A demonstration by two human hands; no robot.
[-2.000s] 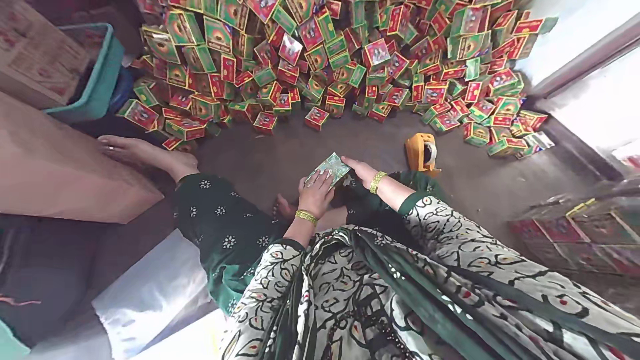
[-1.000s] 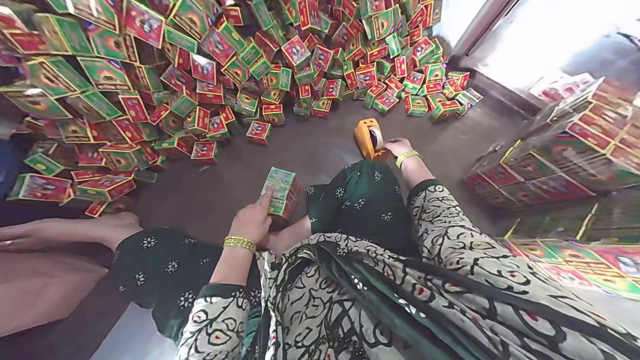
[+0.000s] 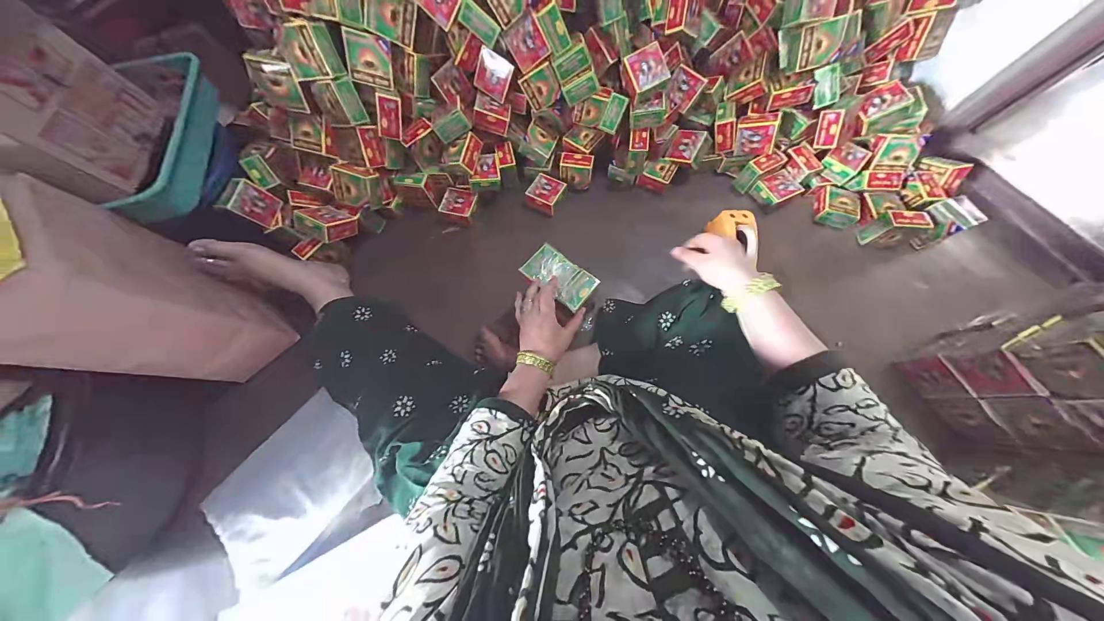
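My left hand [image 3: 545, 319] rests on a pair of small green cardboard boxes [image 3: 561, 276] placed side by side between my legs, its fingers on their near edge. My right hand [image 3: 720, 261] is at the near left side of an orange tape dispenser [image 3: 731, 222] on the floor, fingers bent and partly blurred. A roll of tape [image 3: 749, 244] shows in the dispenser. Whether the right fingers hold a piece of tape cannot be told.
A large heap of red and green boxes [image 3: 543, 191] spreads across the far floor. A teal plastic tub [image 3: 178, 159] and a big brown carton [image 3: 129, 285] stand at the left. Plastic-wrapped packs of boxes [image 3: 1005, 375] lie at the right. My bare foot [image 3: 259, 263] extends left.
Two seconds ago both hands were at the green boxes. My right hand has since moved right to the tape dispenser, while my left hand stays with the boxes. The view has swung left and back.
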